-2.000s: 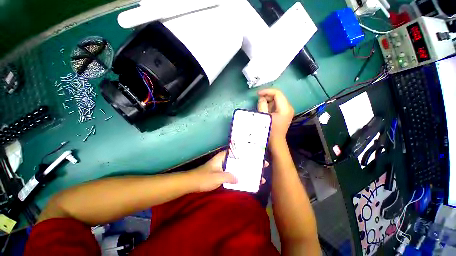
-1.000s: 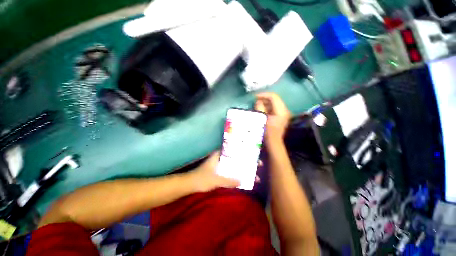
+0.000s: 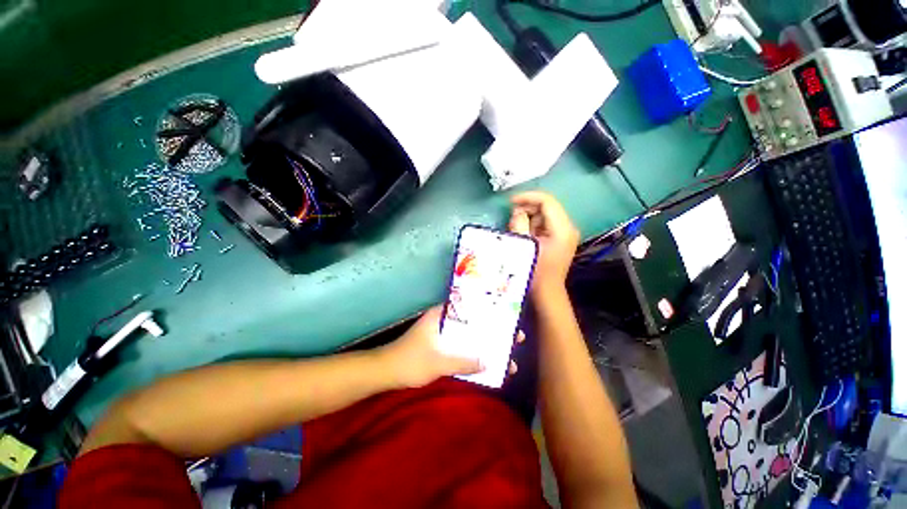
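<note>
A smartphone (image 3: 489, 303) with dark edges and a bright, mostly white screen is upright in front of my red shirt. My left hand (image 3: 426, 348) grips its lower part, thumb over the lower screen and fingertips at the right edge. My right hand (image 3: 549, 237) is beside the phone's top right corner, fingers curled; whether it grips the phone's edge is hidden. A camera body (image 3: 408, 94) with white shell lies on the bench, its black head (image 3: 343, 159) open. Its black front cover (image 3: 261, 221) hangs beside it, joined by thin coloured wires (image 3: 306, 199).
Loose screws (image 3: 171, 207) and a round screw dish (image 3: 199, 134) lie left of the camera. A white bracket (image 3: 557, 109), black screwdriver (image 3: 600, 141), blue block (image 3: 671, 82) and power supply (image 3: 816, 104) are right. Keyboard (image 3: 820, 258) and cartoon mat (image 3: 741, 427) are far right.
The view has shifted slightly and is sharp again after blurring. The phone screen shows different content, with a red-orange patch at upper left. Both hands keep much the same pose.
</note>
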